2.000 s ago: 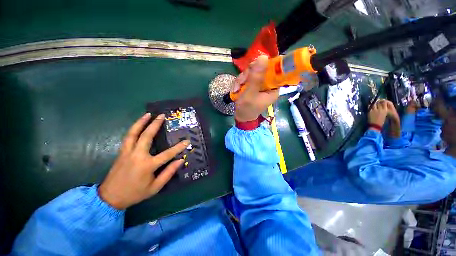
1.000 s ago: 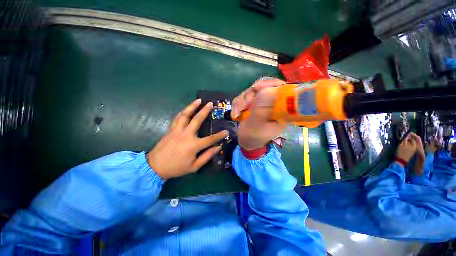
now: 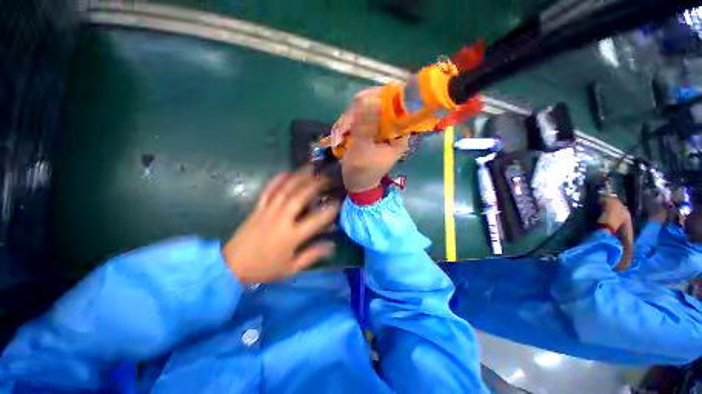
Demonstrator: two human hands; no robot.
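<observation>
My right hand is closed around the orange electric screwdriver. Its dark bit end points down and left at the upper part of the black device housing. Whether the tip touches is hidden by the hands. My left hand is blurred, fingers spread, lying over the left and lower part of the housing. It seems to grip nothing. The housing is mostly covered by both hands. The dark holding fixture shows at its upper left corner.
A yellow tape strip crosses the bench right of my hands. Beyond it lie a white pen, black housings and shiny clear plastic. A red bag is behind the screwdriver. A metal rail runs behind. Another person's hand is at right.
The screwdriver moved from the round dish of screws to the housing, and its rear end now tilts up to the right. My left hand has shifted a little lower over the housing. The view also moved.
</observation>
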